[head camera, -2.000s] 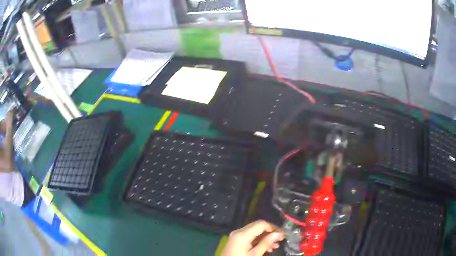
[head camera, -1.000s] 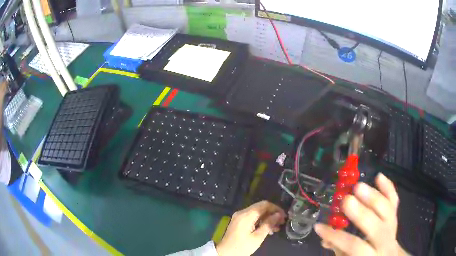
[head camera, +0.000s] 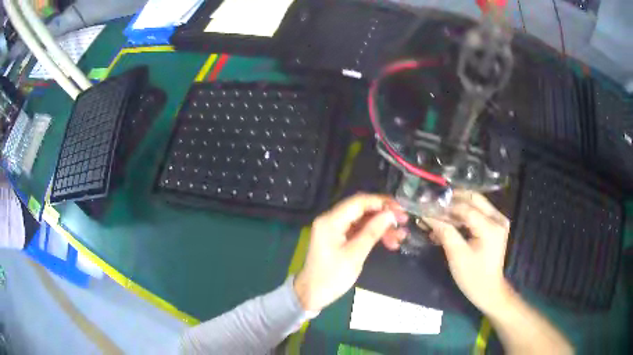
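Observation:
The test fixture (head camera: 444, 173) stands in front of me on a black pad, with a red wire looping to its front. Its toggle clamp handle (head camera: 491, 5) points up and away, its red grip cut off by the top edge. My left hand (head camera: 347, 239) is at the fixture's front left, thumb and fingertips pinching a tiny pale component (head camera: 395, 220). My right hand (head camera: 472, 243) is at the fixture's front right, fingertips touching its clear front part; whether it holds anything is hidden.
A dotted component tray (head camera: 243, 149) lies left of the fixture, stacked trays (head camera: 94, 145) farther left. Another tray (head camera: 566, 236) lies right. A white paper slip (head camera: 395, 312) is in front of the fixture. A pale record sheet (head camera: 246, 15) lies at the back.
The view has tilted down. The clamp handle has swung up and away. My right hand has left the red grip and moved to the fixture's front, close to my left hand.

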